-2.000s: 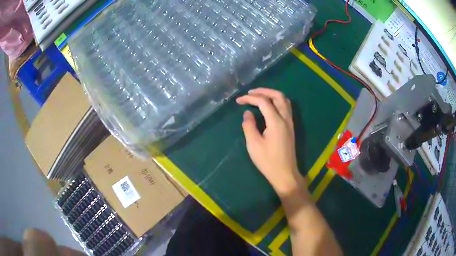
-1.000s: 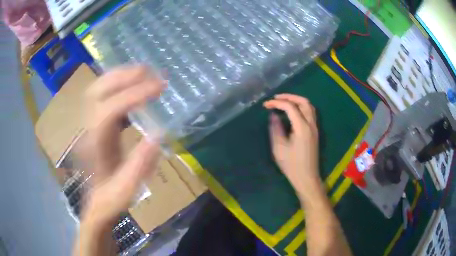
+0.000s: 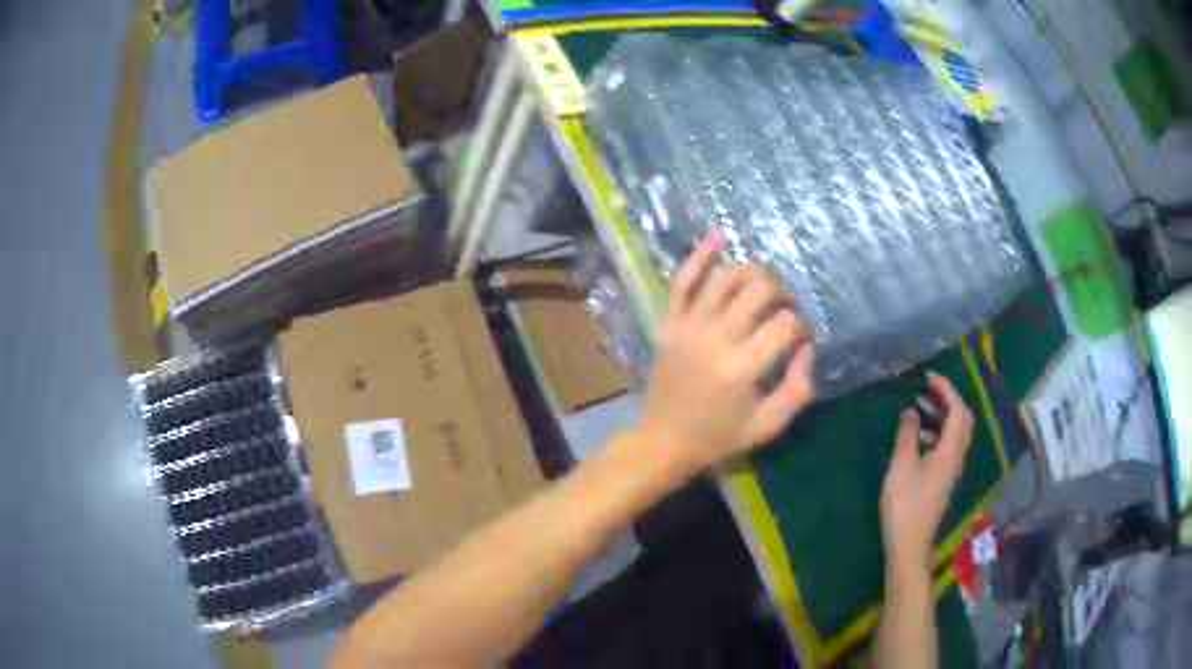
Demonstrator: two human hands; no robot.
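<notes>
A stack of clear plastic blister trays (image 3: 837,196) lies on the green mat (image 3: 837,523). My left hand (image 3: 739,346) is at the near left edge of the stack, fingers bent over it. Whether the fingers grip the plastic cannot be told. My right hand (image 3: 931,451) is over the mat just below the stack's near edge, its fingers curled and apart, with nothing seen in it. The grey test fixture (image 3: 1046,523) is blurred at the lower right, with a red tag (image 3: 974,555) at its left edge.
Left of the table are a brown carton with a white label (image 3: 418,431), stacked cardboard (image 3: 281,196) and a filled blister tray of dark parts (image 3: 235,490). A white foam tray (image 3: 1075,405) is at right, near a bright monitor (image 3: 1176,379). A blue crate (image 3: 268,52) is upper left.
The view has turned left, showing more of the cartons. My left hand has come in from the lower left and moved to the blister stack. My right hand stays over the mat.
</notes>
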